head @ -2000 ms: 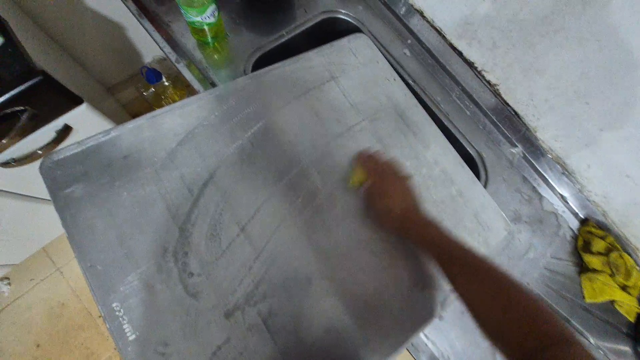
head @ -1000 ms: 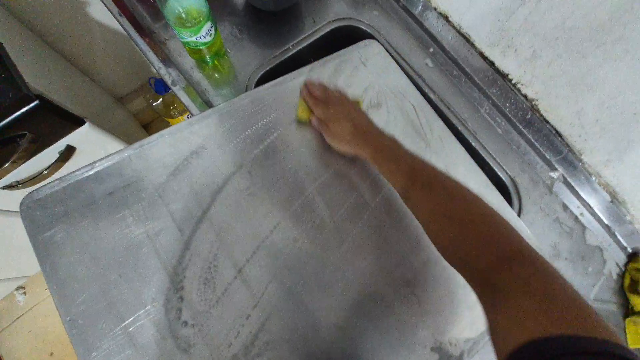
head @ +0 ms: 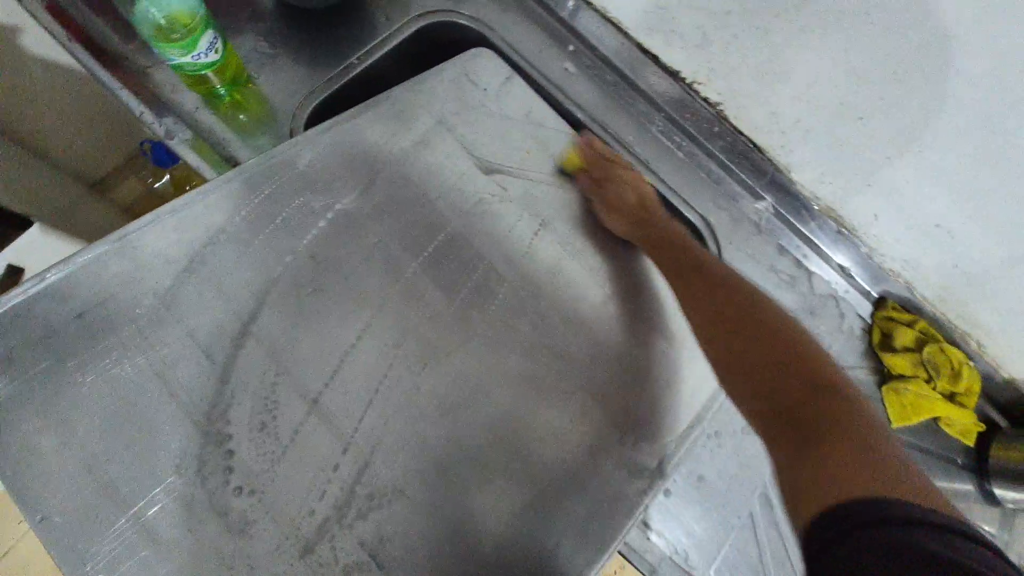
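My right hand (head: 616,192) is shut on a yellow sponge (head: 571,160), mostly hidden by the fingers. It presses near the right edge of a large flat metal panel (head: 384,320), close to the panel's upper right corner. Wet streaks and small bubbles mark the panel's surface. The panel lies partly over the sink basin (head: 400,68). My left hand is out of view.
On the stainless steel counter (head: 756,272), a yellow cloth (head: 928,372) lies crumpled by the wall at right. A green plastic bottle (head: 196,52) of liquid stands upper left. Lower left is a blue-capped bottle (head: 164,160). A metal cylindrical object (head: 1006,464) sits at the right edge.
My right hand, still with the sponge, has moved across the panel to its right edge, from near the upper edge one second ago.
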